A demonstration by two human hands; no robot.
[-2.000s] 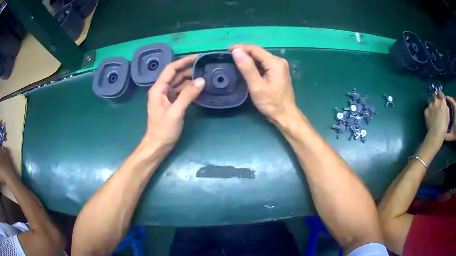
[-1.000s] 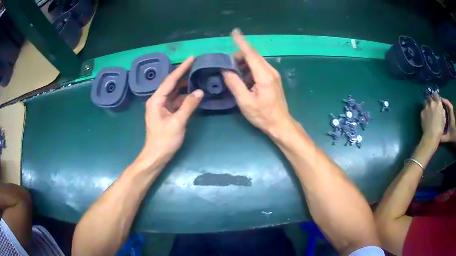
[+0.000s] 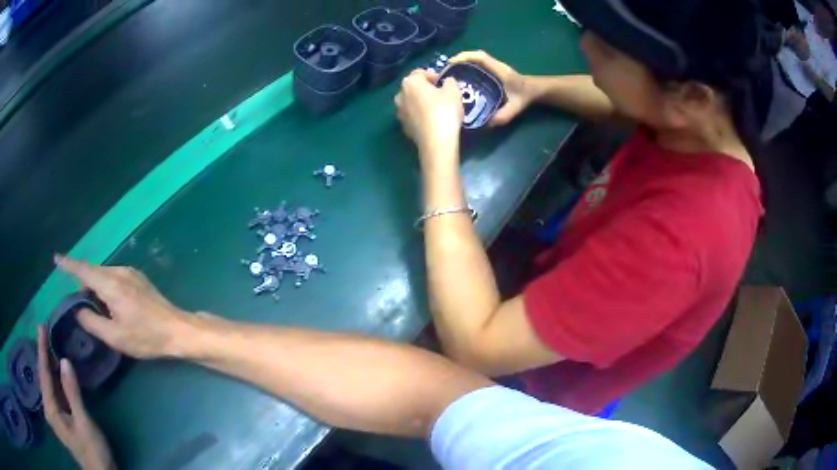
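A dark grey plastic housing (image 3: 84,343) lies between my two hands at the far left of the view, its hub facing up. My right hand (image 3: 128,310) is on its far right side, with the thumb inside the rim and the index finger stretched out beyond it. My left hand (image 3: 69,408) is on its near left side, partly cut off by the bottom edge, fingers against the wall. Two more housings (image 3: 26,372) stand to the left, partly cut off. A loose pile of small dark parts with silvery heads (image 3: 284,246) lies right of my right hand.
One small part (image 3: 329,173) lies apart. Stacked housings (image 3: 329,62) stand on the far side. A person in a red shirt (image 3: 642,266) sits at right, holding a housing (image 3: 474,95) in both hands. A green strip (image 3: 174,165) runs along the table. An open cardboard box (image 3: 760,363) is at lower right.
The view has swung to the right, so my hands and the housing now appear at the far left and the neighbour is in full view. The housing remains between my hands.
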